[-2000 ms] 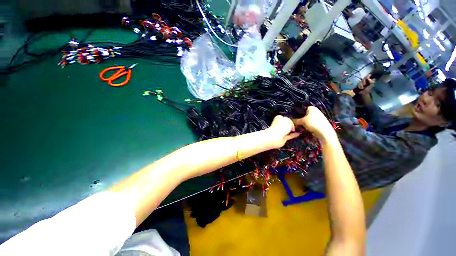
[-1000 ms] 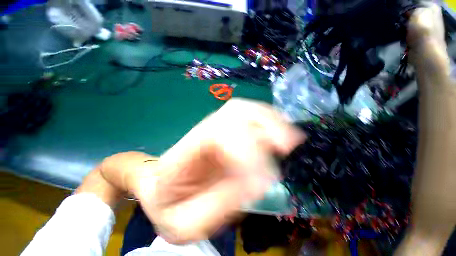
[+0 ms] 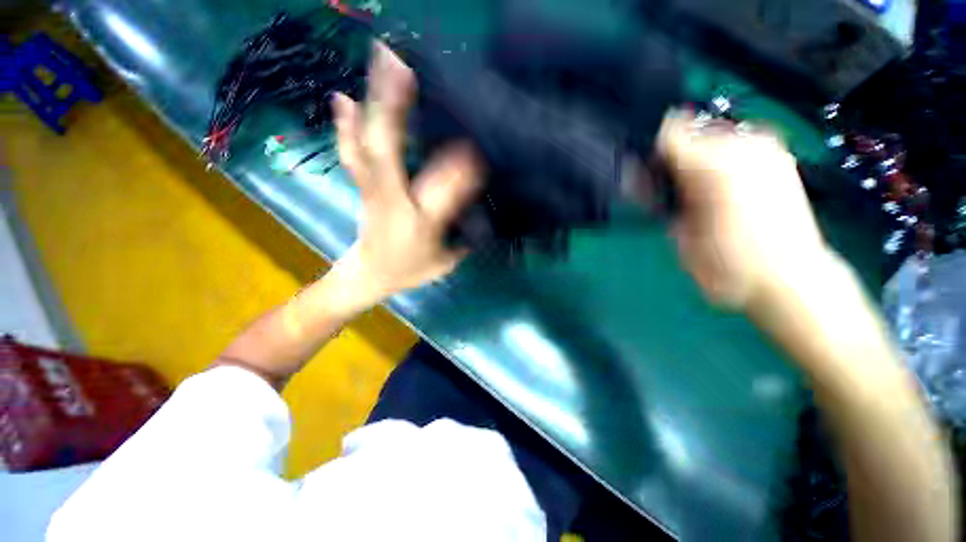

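Note:
A black harness bunch point(image 3: 551, 138), blurred by motion, hangs over the green table mat between my hands. My right hand point(image 3: 731, 201) is closed on its right end. My left hand point(image 3: 397, 180) is at its left side with fingers spread, the fingertips near the cables; it does not grip them. A second heap of black cables point(image 3: 286, 74) with red tips lies at the table edge, upper left. A green plug connector point(image 3: 281, 154) shows beside it.
Other terminated wires point(image 3: 890, 180) with red and white tips lie at the right. A clear plastic bag point(image 3: 932, 318) is at the right edge. Black cables show at the lower right. The table edge runs diagonally past my body. A red box point(image 3: 74, 402) and a blue stool point(image 3: 48, 79) are at the left.
The view has swung left, away from the large harness pile. The black bunch, earlier raised by my right hand at the upper right, is now low over the mat, with my left hand beside it.

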